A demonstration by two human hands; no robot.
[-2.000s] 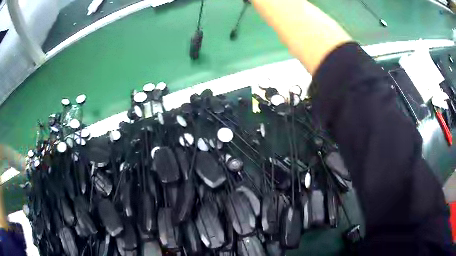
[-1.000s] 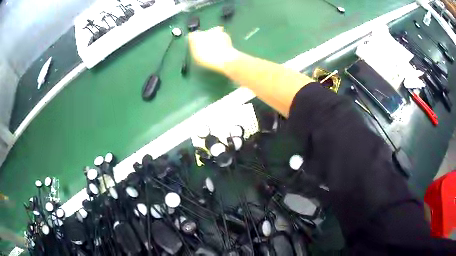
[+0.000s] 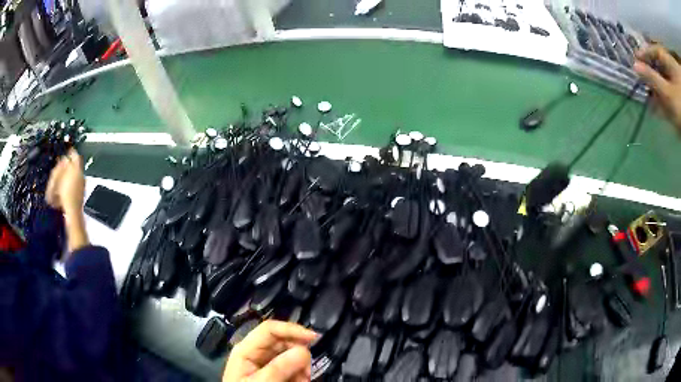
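A large heap of black oval housings [image 3: 422, 298] with thin stems and round, partly white heads lies in front of me. My right hand [image 3: 661, 78], cut off by the right edge, grips thin black stems over the belt. A black housing [image 3: 547, 186] hangs from them over the heap's right side, with a second blurred stem beside it. My left hand [image 3: 272, 354] is at the bottom edge with curled fingers, close against the heap. Whether it holds anything cannot be told.
The green belt [image 3: 373, 82] carries a loose unit [image 3: 532, 119]. Across it are a white tray [image 3: 504, 30] and a clear tray [image 3: 597, 45]. At right lie a red-and-black tool [image 3: 631, 262] and yellow tin [image 3: 647, 233]. At left, another person's hand [image 3: 67, 186] is beside a black rectangle [image 3: 107, 206].
The view has swung left. My right hand, earlier over the belt, is now at the upper right with units hanging from it. My left hand and the other person's hand have come into view.
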